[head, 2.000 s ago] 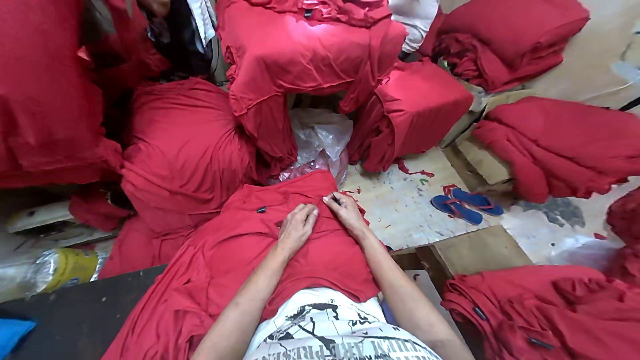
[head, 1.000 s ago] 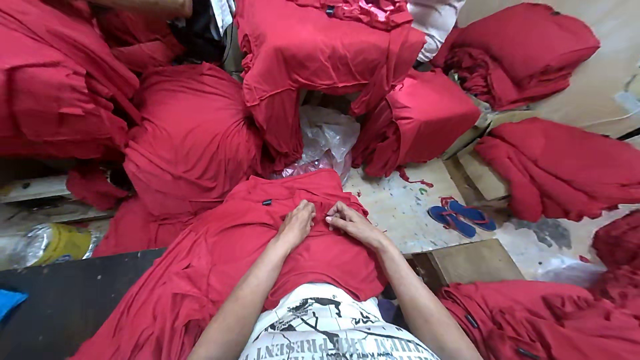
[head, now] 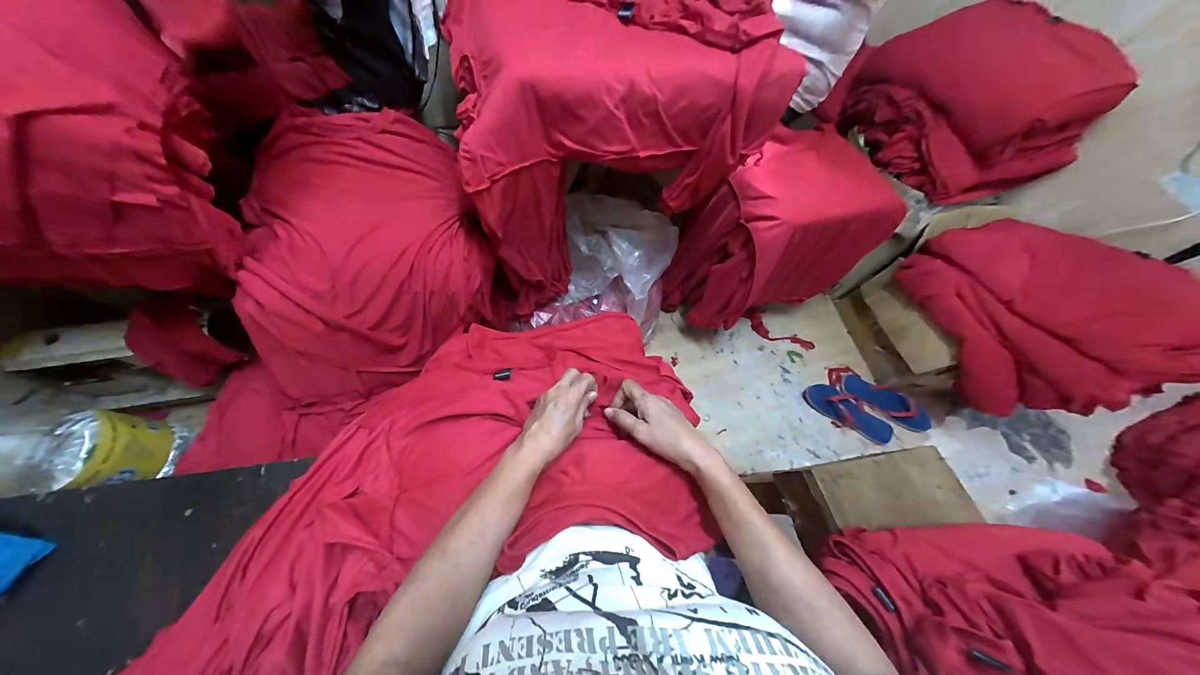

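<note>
Red fabric garments (head: 450,441) lie spread over my lap, with a small black label (head: 503,375) left of my hands. My left hand (head: 561,412) pinches a fold of the red cloth between thumb and curled fingers. Close on its right, my right hand (head: 652,424) also has its thumb and fingers together at the cloth, a small gap apart from the left. The fingertips partly hide the cloth between them.
Stacks of red garments stand ahead (head: 619,94), at left (head: 356,234) and at right (head: 1059,309). A clear plastic bag (head: 614,248) lies between stacks. Blue flip-flops (head: 867,405) rest on the floor. A dark bench (head: 141,553) and a yellow-labelled container (head: 122,448) are at left.
The right hand's fingers have curled in over the cloth compared with two seconds ago. Both hands stay near the same part of the garment.
</note>
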